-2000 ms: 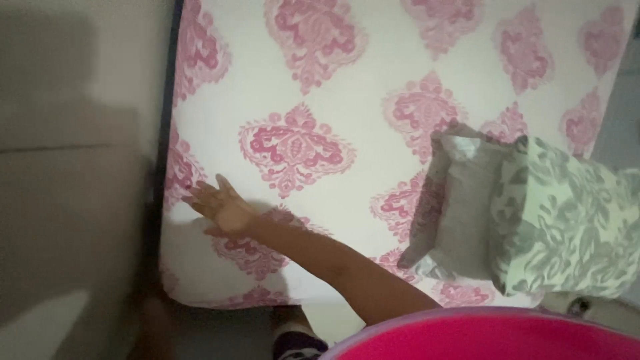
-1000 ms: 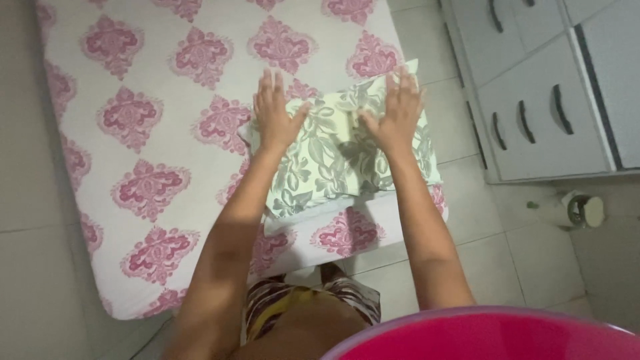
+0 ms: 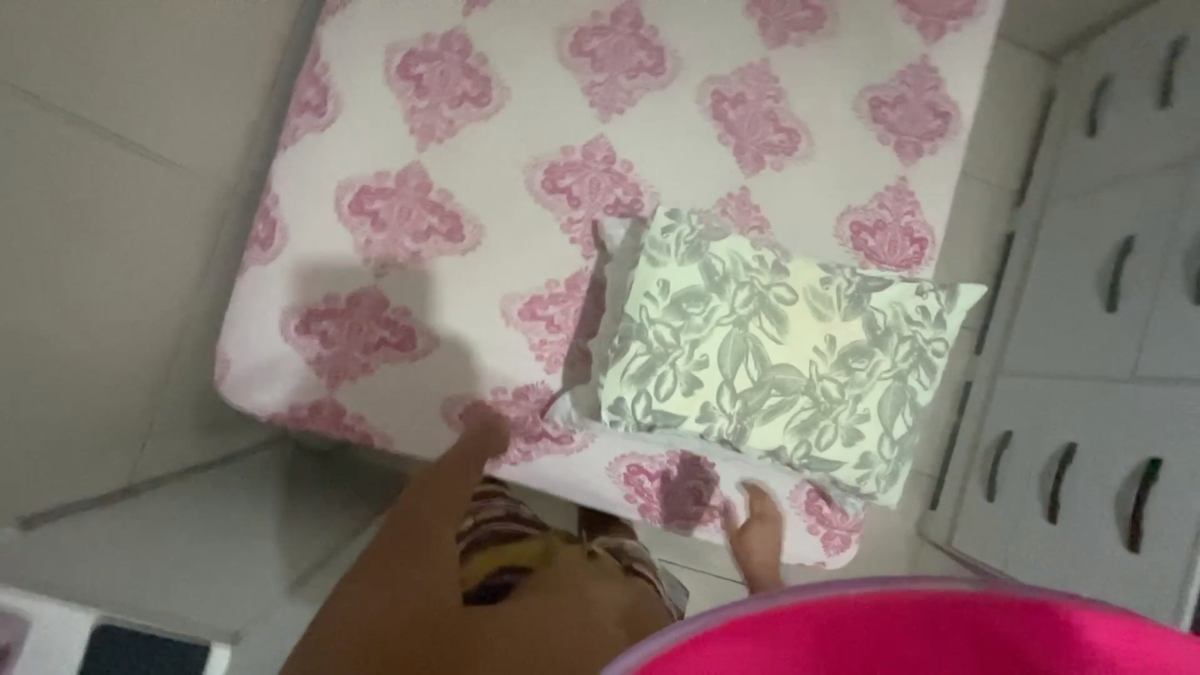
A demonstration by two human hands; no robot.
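A pillow in a green leaf-patterned case (image 3: 778, 356) lies near the front edge of a mattress covered by a white sheet with pink medallions (image 3: 506, 122). A greyish pillow (image 3: 623, 272) shows from beneath it on the left. My left hand (image 3: 485, 431) is at the sheet's front edge, left of the pillows; it is blurred and its fingers are mostly hidden. My right hand (image 3: 756, 534) is just below the leafy pillow by the mattress edge, thumb and fingers apart, holding nothing.
Grey cabinets with dark handles (image 3: 1022, 469) stand along the right. A bright pink rounded object with a pale rim (image 3: 919, 637) fills the bottom right. A tiled wall (image 3: 122, 216) is at the left, and a white object with a dark panel (image 3: 141, 652) at the lower left.
Both hands have left the leafy pillow, where they rested a second ago, and moved down toward the mattress's front edge. The view has shifted.
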